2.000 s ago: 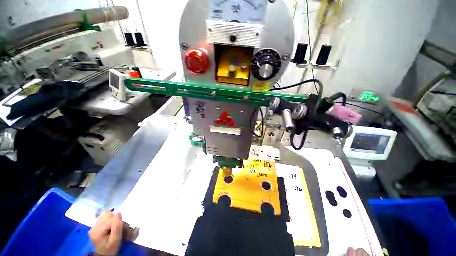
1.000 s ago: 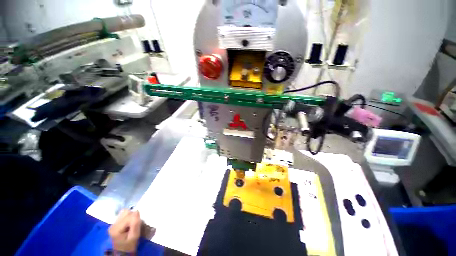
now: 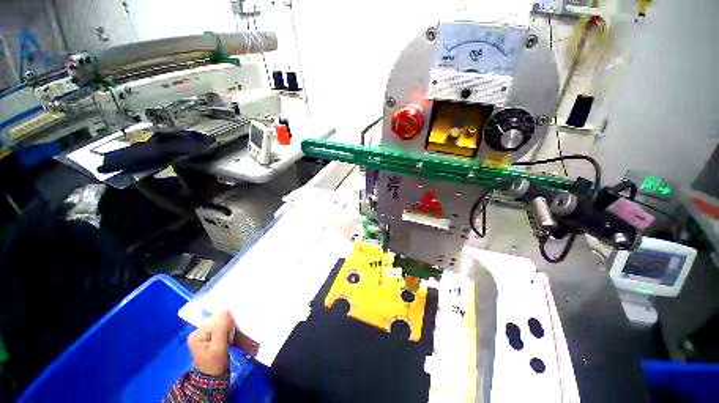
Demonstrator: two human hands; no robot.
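Observation:
My left hand, bare with a checked sleeve, is curled like a fist at the near left corner of the white sheet. Whether it grips the sheet's edge I cannot tell. My right hand is not in view. A yellow template plate with round holes and handwriting lies tilted on a black fabric panel. The sewing machine head stands over the plate's right part; its low parts are near the right hole. The needle tip cannot be made out.
A blue bin is at lower left, another at lower right. Small black patches lie on the white strip at right. A green bar crosses the head, with a jointed bracket at its right. A control panel stands right.
The view has swung left. The plate and fabric have shifted left relative to the machine head, which was over the left hole. My right hand, at the bottom edge two seconds ago, has left the picture.

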